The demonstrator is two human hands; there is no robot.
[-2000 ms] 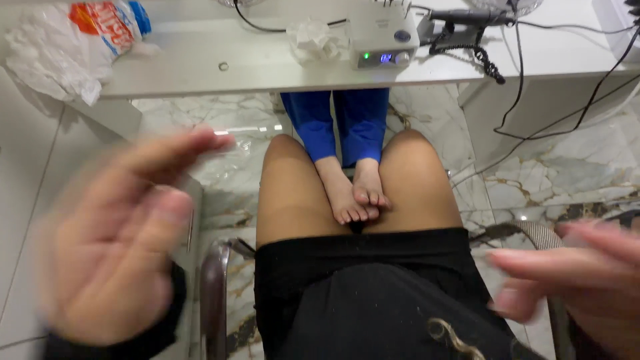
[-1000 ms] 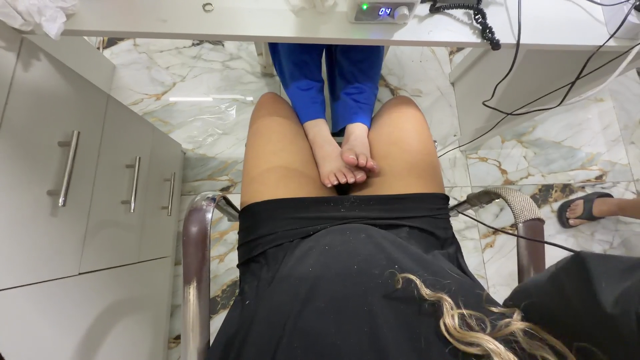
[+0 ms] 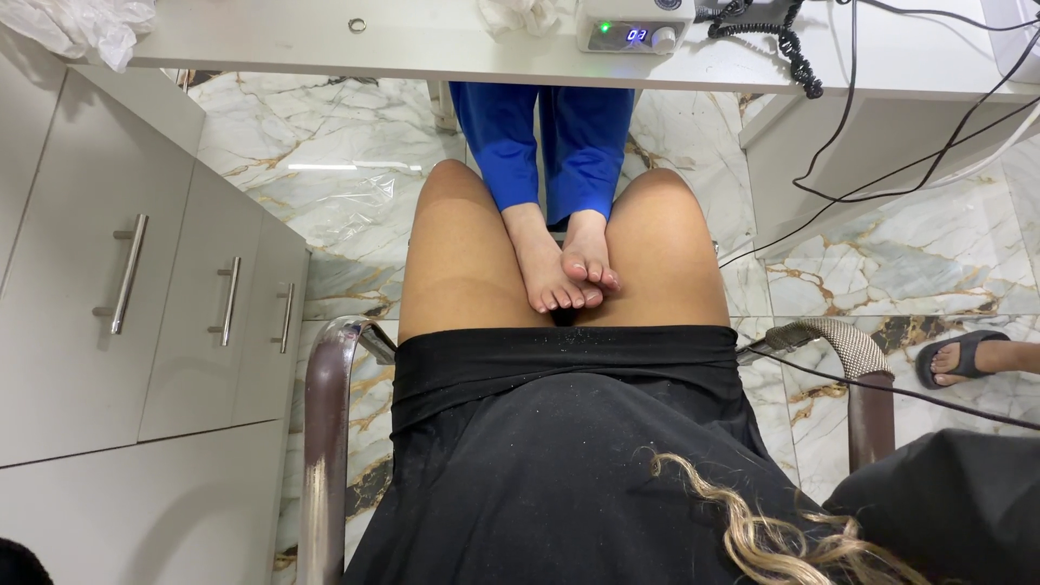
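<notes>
Neither my left hand nor my right hand shows in the head view now; a bit of dark fabric is at the bottom left corner. Another person's bare feet [image 3: 561, 272], one over the other, rest between my thighs, and that person's blue trousers [image 3: 544, 146] come from under the white table [image 3: 455, 57]. A control box [image 3: 630, 31] with a lit display and a knob stands on the table. Left of it lies crumpled white tissue [image 3: 520, 15], and farther left a small ring [image 3: 356, 25].
Cabinets with bar handles [image 3: 130, 275] stand at left. Chair armrests [image 3: 325, 455] flank my lap. Black cables [image 3: 853, 106] hang from the table at right. A person's sandalled foot [image 3: 946, 361] is on the marble floor at right. A clear plastic wrapper [image 3: 370, 199] lies on the floor.
Both hands, raised and blurred two seconds ago, have gone out of view. They are also absent one second ago. The feet still rest between my thighs.
</notes>
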